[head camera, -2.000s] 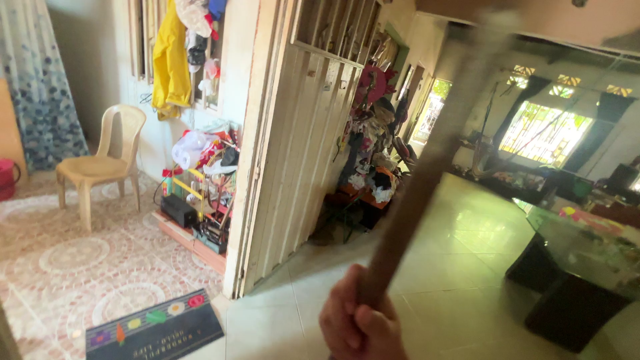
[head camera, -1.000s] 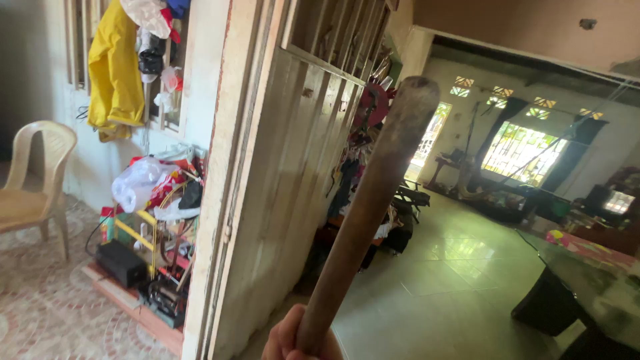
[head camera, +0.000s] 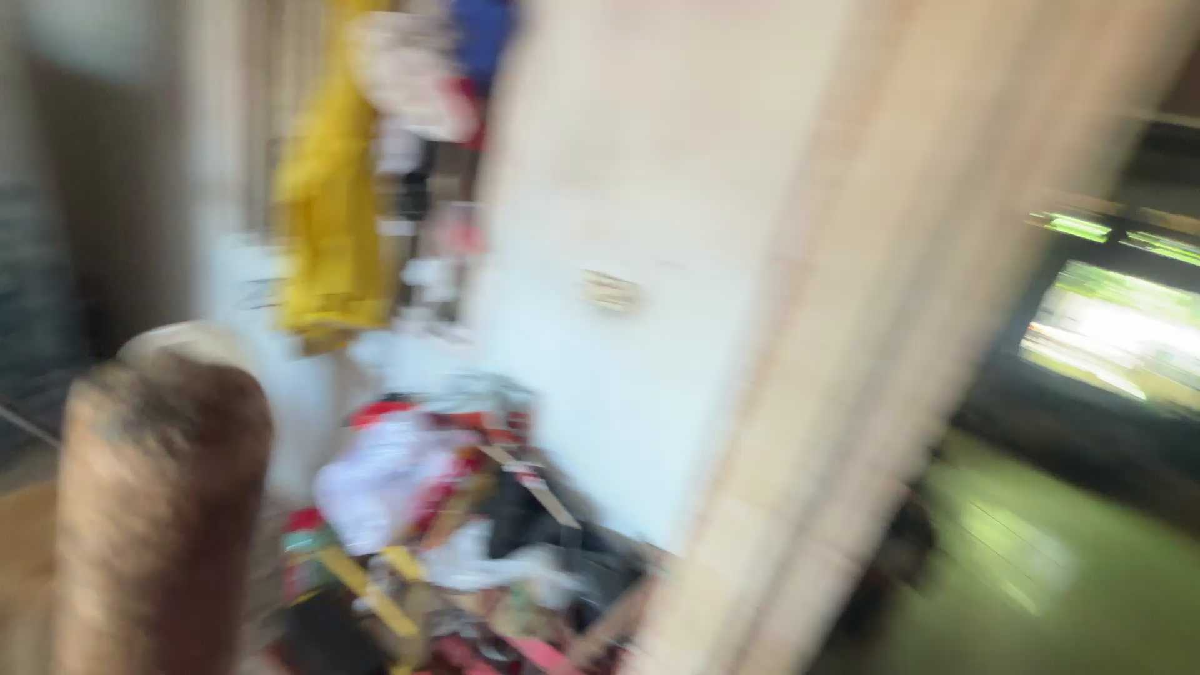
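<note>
A brown wooden pole (head camera: 159, 525) with a rounded, darkened end rises from the bottom edge at the lower left, close to the camera and blurred. Neither of my hands shows in this frame, so the grip on the pole is hidden below the edge. Just right of the pole lies a heap of mixed items with a white plastic bag (head camera: 389, 478) on top. Above that heap hangs a yellow garment (head camera: 333, 225) by a barred window.
A pale door frame (head camera: 825, 337) runs slanting down the right side. A white wall (head camera: 619, 394) with a socket or switch plate (head camera: 610, 291) stands left of it. Beyond the frame are a shiny tiled floor (head camera: 1012, 562) and a bright window (head camera: 1116, 328). A black box (head camera: 333, 628) sits low in the heap.
The view has swung left and nearer the heap. The pole, upright near the middle one second ago, now stands at the lower left. The hand seen around it before has left the frame.
</note>
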